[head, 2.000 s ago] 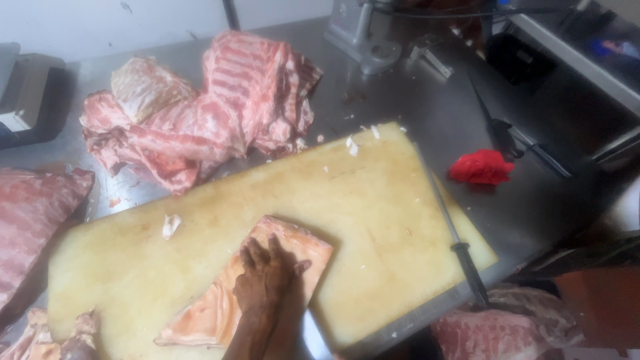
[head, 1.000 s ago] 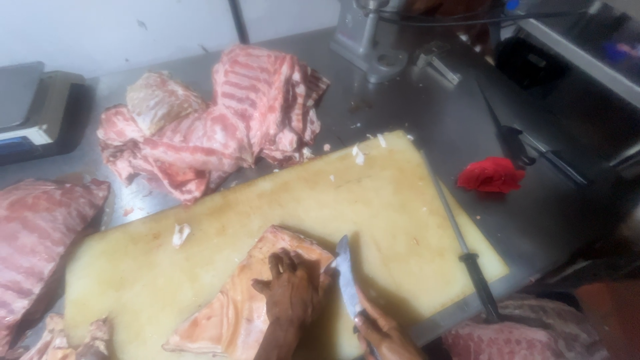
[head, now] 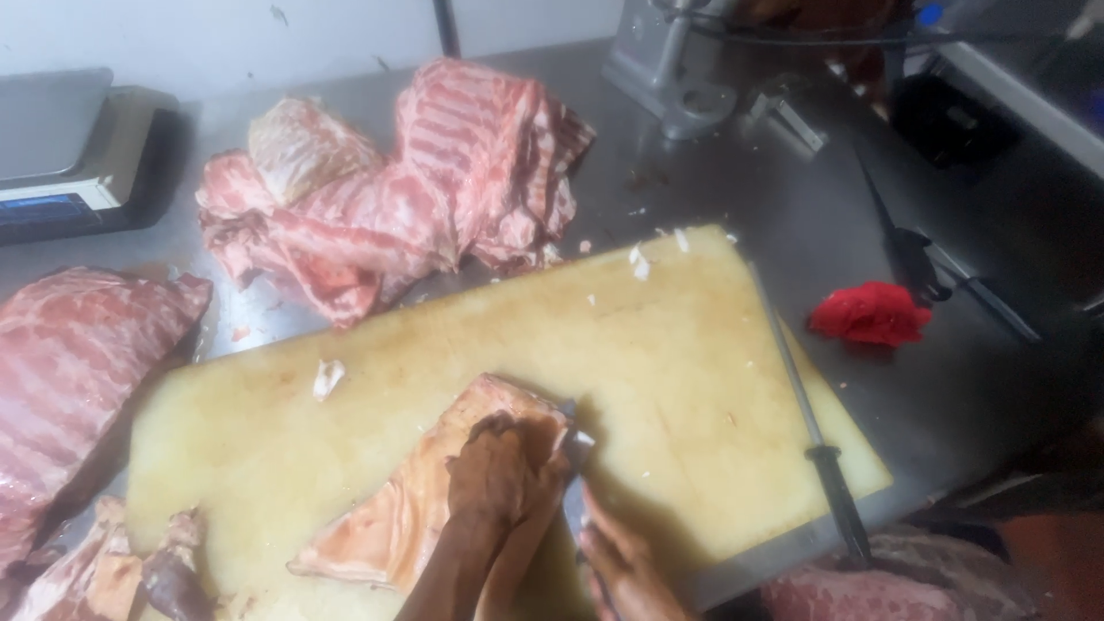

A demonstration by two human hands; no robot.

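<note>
A skin-on slab of meat point(head: 379, 526) lies skin side up on a yellowed plastic cutting board point(head: 673, 345). My left hand point(head: 492, 470) presses on the slab, its fingers curled at the upper right part. At the slab's right edge is the blade of a knife point(head: 571, 492), and my right hand point(head: 625, 561) is closed round its handle near the bottom of the view. The blade's tip shows just past the edge of the meat. A honing steel point(head: 802, 397) rests across the board's right end.
Behind the board lies a large rib section point(head: 466, 147); more ribs point(head: 86, 362) are at left. A scale point(head: 78, 164) stands back left, a metal machine base point(head: 668, 78) at the back. A red cloth point(head: 871, 312), a black-handled knife point(head: 914, 259) and another steel point(head: 992, 297) lie right.
My right hand, out of view two seconds ago, came in with the knife. Its blade has moved from beside the slab to against the slab's right edge. My left hand stays on the meat.
</note>
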